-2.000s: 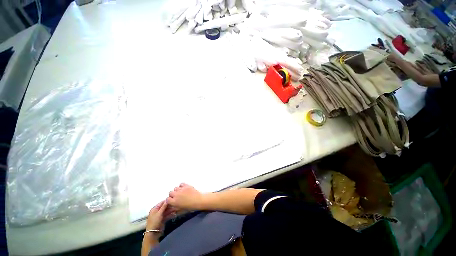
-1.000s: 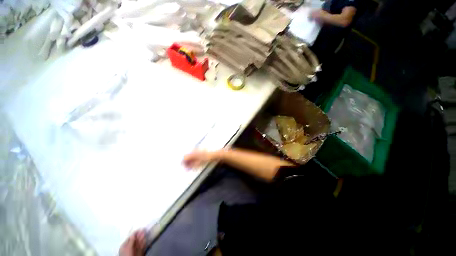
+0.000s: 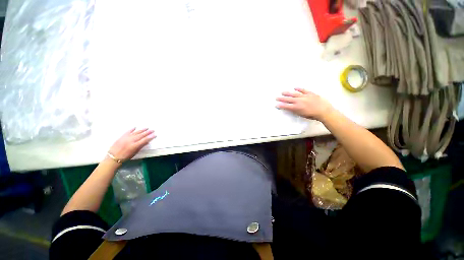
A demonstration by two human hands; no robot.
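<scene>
A large white sheet lies flat on the table in front of me, its near edge along the table's front edge. My left hand rests palm down on its near left corner, fingers a little apart, holding nothing. My right hand lies flat near its right edge, fingers spread, holding nothing. Whether the sheet is one layer or several, I cannot tell.
Clear poly bags lie at the left. A red tape dispenser, a yellow tape roll and beige fabric bags are at the right. A box with brown scrap and green crates stand below the edge.
The view has swung back over the table. My right hand has moved right and lies flat near the sheet's right edge. My hands, together two seconds ago, are now wide apart.
</scene>
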